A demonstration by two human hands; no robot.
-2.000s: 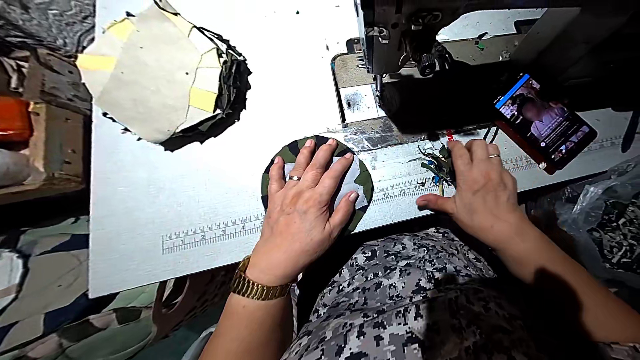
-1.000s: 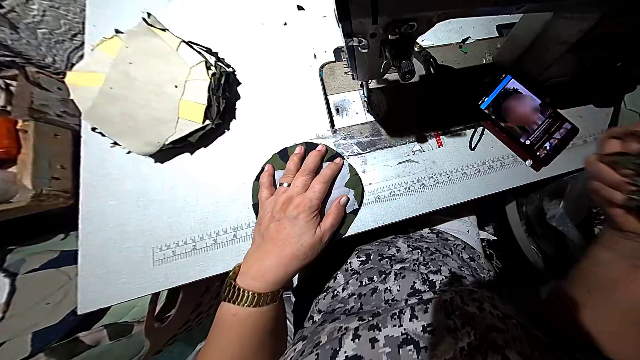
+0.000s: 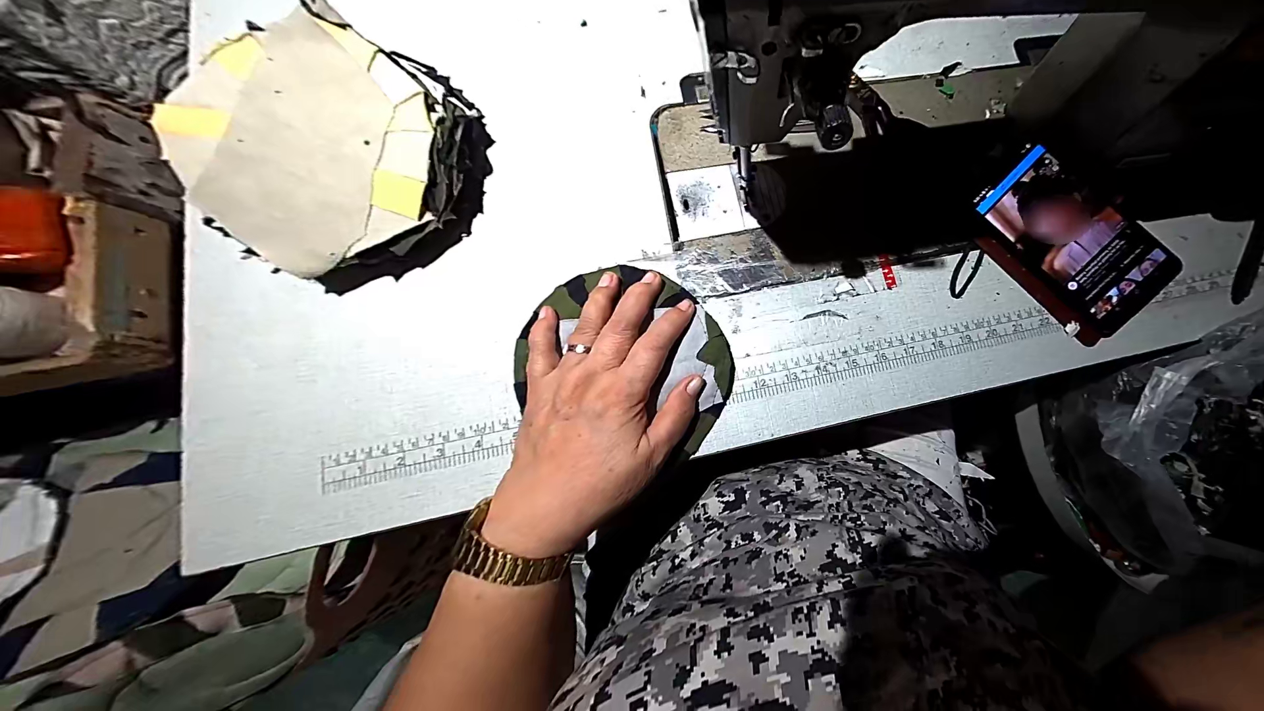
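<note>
My left hand [image 3: 602, 405], with a ring and a gold-coloured watch, lies flat with spread fingers on a round camouflage fabric piece [image 3: 724, 360] with a pale centre. The piece rests on the white sewing table [image 3: 267, 395], over its printed ruler. Just beyond it stands a sewing machine [image 3: 780, 79], its needle area behind and to the right of the piece. A stack of round fabric pieces [image 3: 296, 148] with pale and yellow tops sits at the upper left. Only part of my right forearm shows at the lower right edge; the right hand itself is out of view.
A smartphone [image 3: 1081, 242] with a lit screen lies on the table at the right. Beyond the front edge at the right is a clear plastic bag [image 3: 1165, 395]. A wooden box [image 3: 128, 276] stands at the left, with camouflage fabric [image 3: 99, 553] below.
My right hand has moved from the small heap of thread scraps on the table to the right and out of view. The scraps no longer show there. My left hand stays on the round piece.
</note>
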